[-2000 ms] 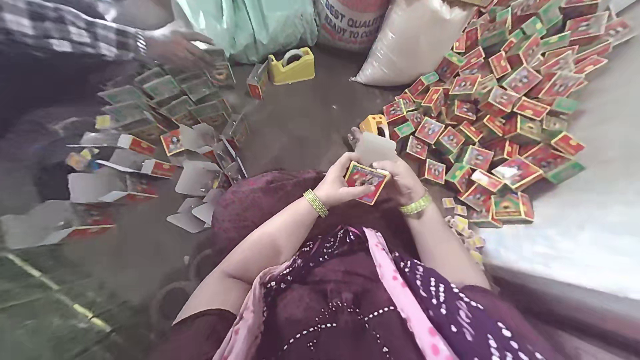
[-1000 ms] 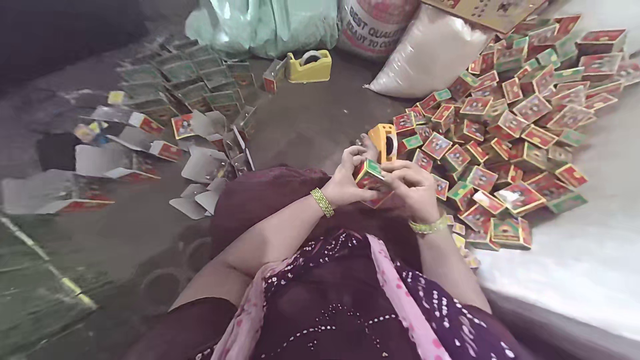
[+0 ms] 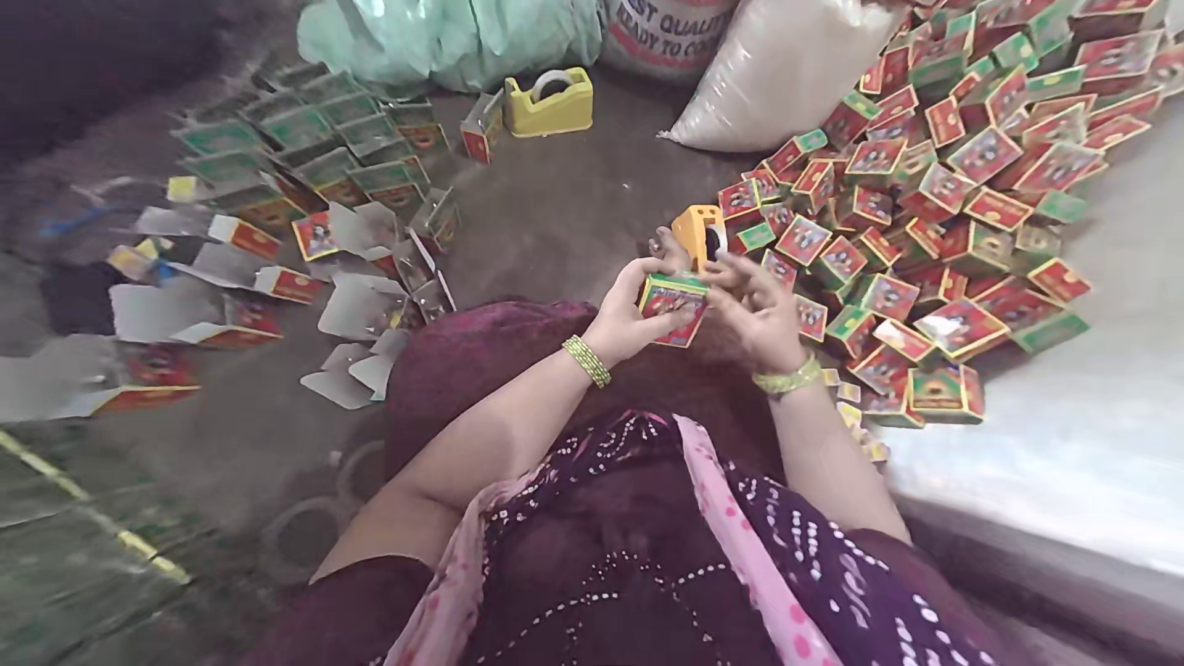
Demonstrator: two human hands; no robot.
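My left hand [image 3: 634, 314] grips a small red and green printed cardboard box [image 3: 673, 310], its green-edged end facing up and its lid no longer standing open. At the box's right upper corner is my right hand [image 3: 758, 310], fingers bent and partly spread; whether it holds a piece of tape is too small to tell. Just beyond the hands stands an orange tape dispenser [image 3: 698, 233] with a roll in it. Many closed boxes of the same kind [image 3: 962, 328] lie heaped to the right.
Open boxes with raised flaps [image 3: 356, 310] stand in rows at the left. A yellow tape dispenser [image 3: 552, 106] sits farther back, near a green plastic bag [image 3: 453, 42], a printed sack [image 3: 664, 32] and a full white bag [image 3: 782, 69]. Small yellow pieces [image 3: 849, 393] lie by the heap.
The flap that stood up from the held box two seconds ago is now down. My right hand has come off the box's side to its upper corner. The other person's hand at the left has gone from view.
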